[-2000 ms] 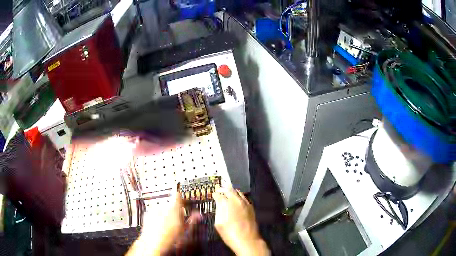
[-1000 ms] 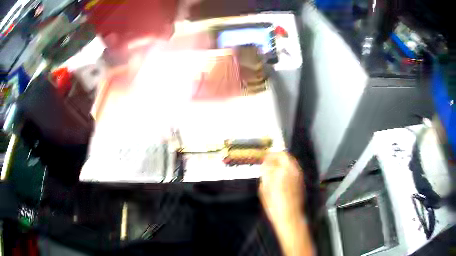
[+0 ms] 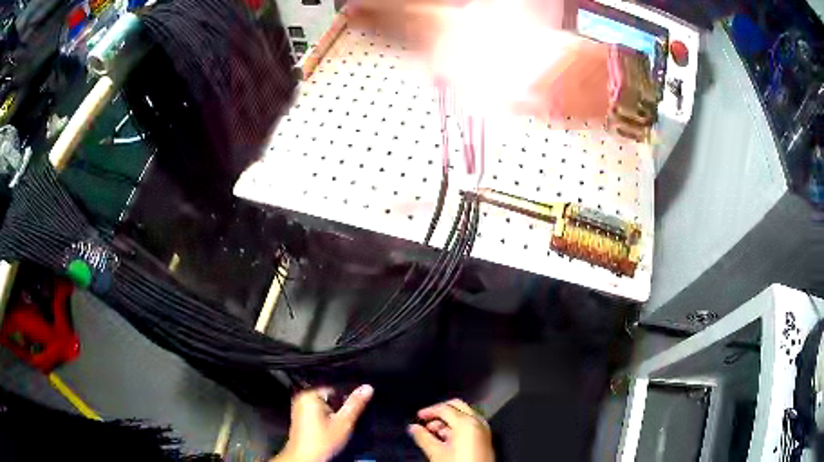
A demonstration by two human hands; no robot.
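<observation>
My left hand (image 3: 325, 422) is at the bottom, just under the sagging part of a thick black cable bundle (image 3: 208, 338); whether it grips any cable is unclear. My right hand (image 3: 454, 433) is to its right, fingers curled and apart, with no object visible in it. A brass-yellow slotted fixture (image 3: 596, 239) lies at the table's near right corner, its bar pointing left, with no cables seen hanging from it. Several black cables (image 3: 463, 230) come over the table's front edge and curve down left towards the bundle.
The off-white perforated table (image 3: 361, 135) fills the middle, with strong glare at its rear. Stacked yellow fixtures (image 3: 632, 95) stand by the touchscreen panel (image 3: 619, 32). A pale rail (image 3: 81, 122) and another hank of black cables (image 3: 203, 81) are at left. A white frame (image 3: 705, 361) stands at lower right.
Both hands have left the near fixture and are now low in front of the table. The cables earlier below that fixture are gone from it. The view has swung left and down.
</observation>
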